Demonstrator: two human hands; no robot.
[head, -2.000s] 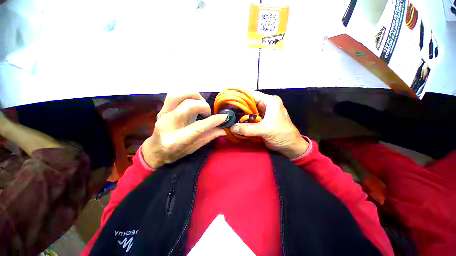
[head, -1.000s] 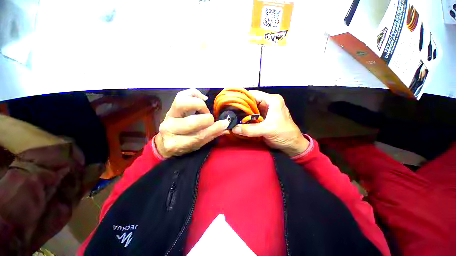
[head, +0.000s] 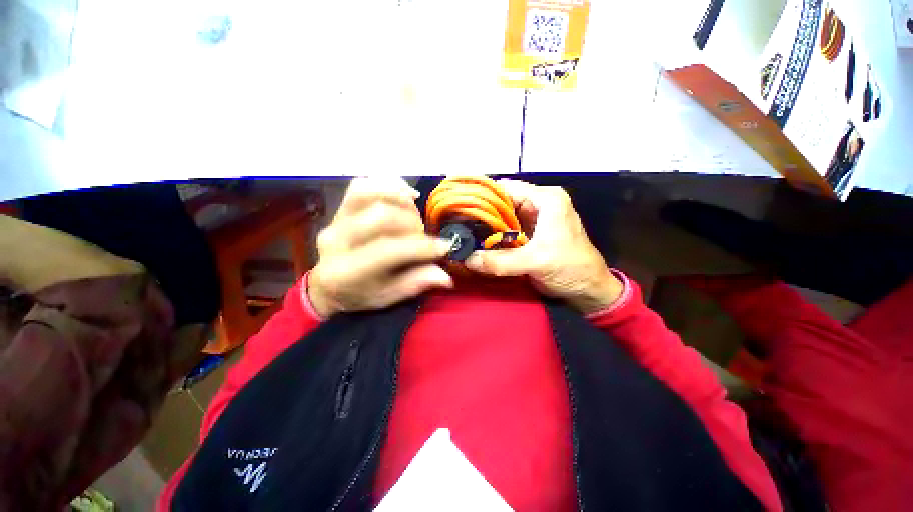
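An orange cord coil (head: 469,202) is held over the lap, just below the table edge. A round black end fitting (head: 458,241) with a small pale centre faces up at the coil's lower side. My right hand (head: 556,245) grips the coil from the right, its thumb beside the fitting. My left hand (head: 375,248) is at the left of the coil, slightly blurred, with its fingertips at the fitting's left edge. Whether the left fingertips hold anything small cannot be told.
A white tabletop (head: 300,100) lies ahead, with an orange QR card (head: 544,42) by its dark seam. An open printed carton (head: 801,100) stands at right. An orange stool (head: 260,265) is below left. People's clothed limbs show at both sides.
My left fingers have shifted at the fitting and now blur, with the fingertip drawn slightly left off its centre. The pale centre now shows more. My right hand keeps its hold on the coil.
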